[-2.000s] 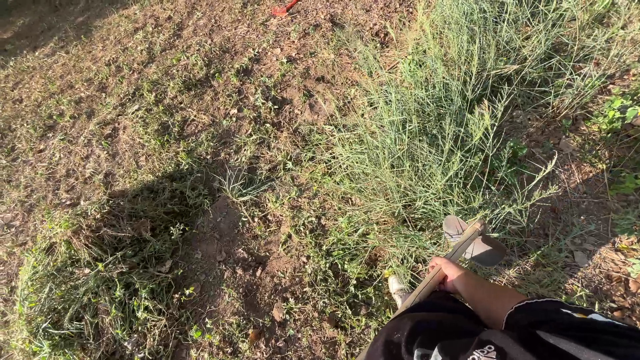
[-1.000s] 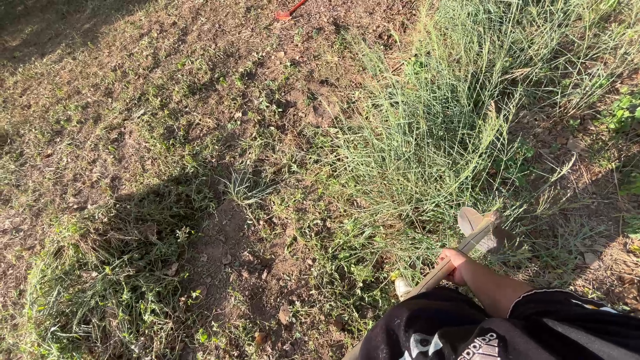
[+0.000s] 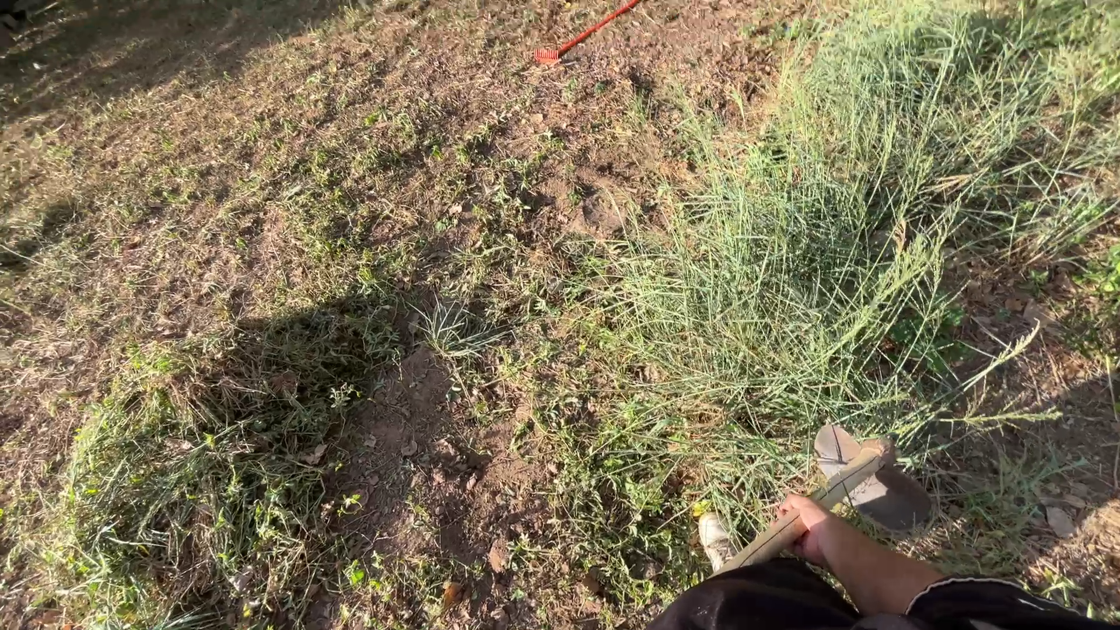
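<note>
My right hand (image 3: 809, 525) is closed around the wooden handle (image 3: 779, 535) of a hoe at the lower right. The hoe's broad metal blade (image 3: 892, 497) is at the far end of the handle, beside the base of a tall clump of green grass (image 3: 814, 262). Part of the blade lies in shadow, and the lower end of the handle is hidden by dark clothing. A light-coloured shoe (image 3: 716, 538) shows just left of the handle. My left hand is out of view.
A red rake (image 3: 548, 56) lies on the ground at the top. At the lower left is a heap of cut weeds (image 3: 184, 490). Bare soil (image 3: 402, 446) and low weeds lie between the heap and the tall grass. A small grass tuft (image 3: 453, 332) stands near the middle.
The view has shifted a little, showing more of the red rake. My right hand keeps its hold on the hoe handle.
</note>
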